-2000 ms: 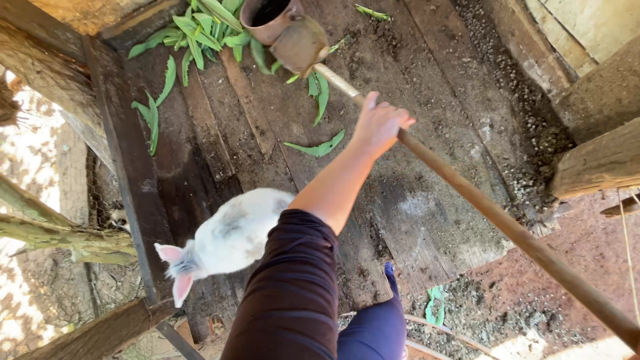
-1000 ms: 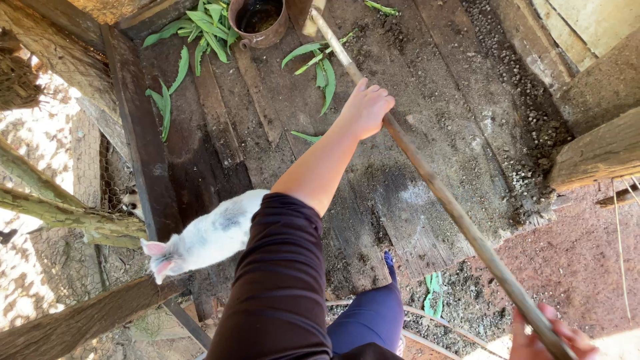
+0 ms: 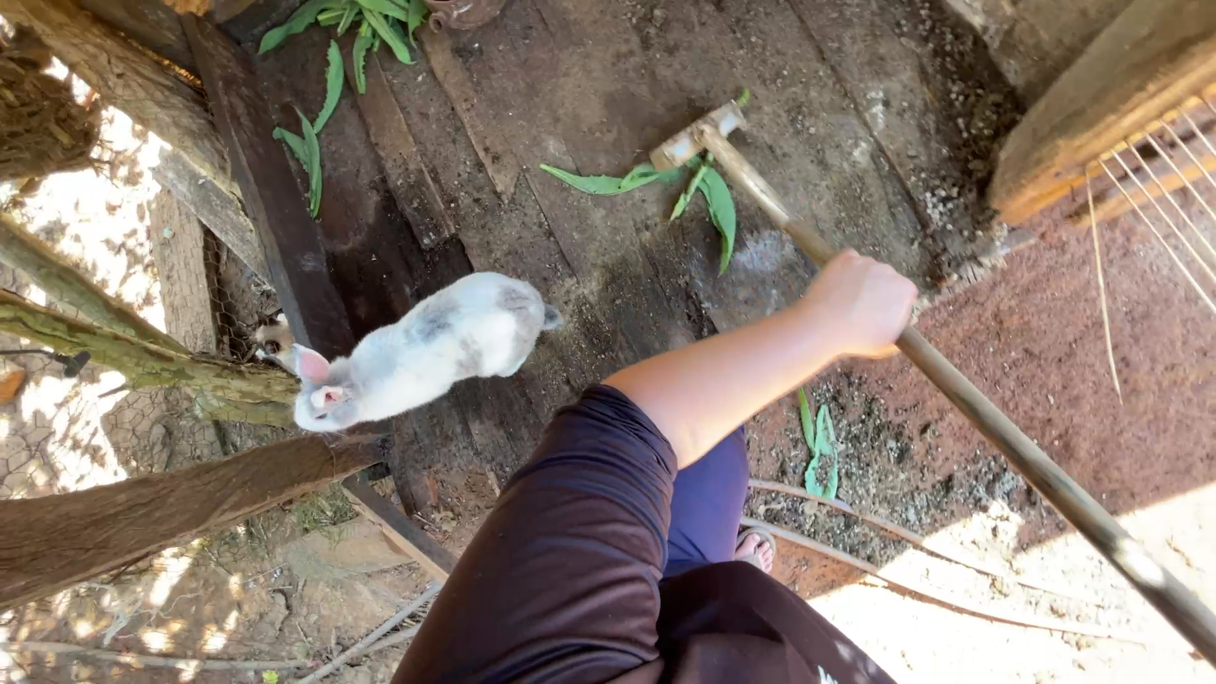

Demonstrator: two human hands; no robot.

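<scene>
My left hand (image 3: pixel 864 304) is closed around the long wooden handle (image 3: pixel 1035 465) of a tool with a short crosswise head (image 3: pixel 698 136). That head rests on the plank floor (image 3: pixel 608 85) against several green leaves (image 3: pixel 719 214). The handle runs down to the right and leaves the view at its lower right edge. My right hand is out of view. To the left of my forearm a white and grey rabbit (image 3: pixel 427 351) stands on the boards, its head over the edge by a wooden post.
More leaves (image 3: pixel 313 157) lie at the upper left, beside a partly visible brown pot (image 3: pixel 465 11). A dark board (image 3: pixel 271 190), branches (image 3: pixel 142 361) and wire mesh border the left. A wooden beam (image 3: pixel 1092 104) with thin rods is at the upper right. Loose droppings cover the floor's right edge.
The tool's head has moved away from the pot towards me, and leaves now lie against it. My right hand, on the handle a second ago, has left the view.
</scene>
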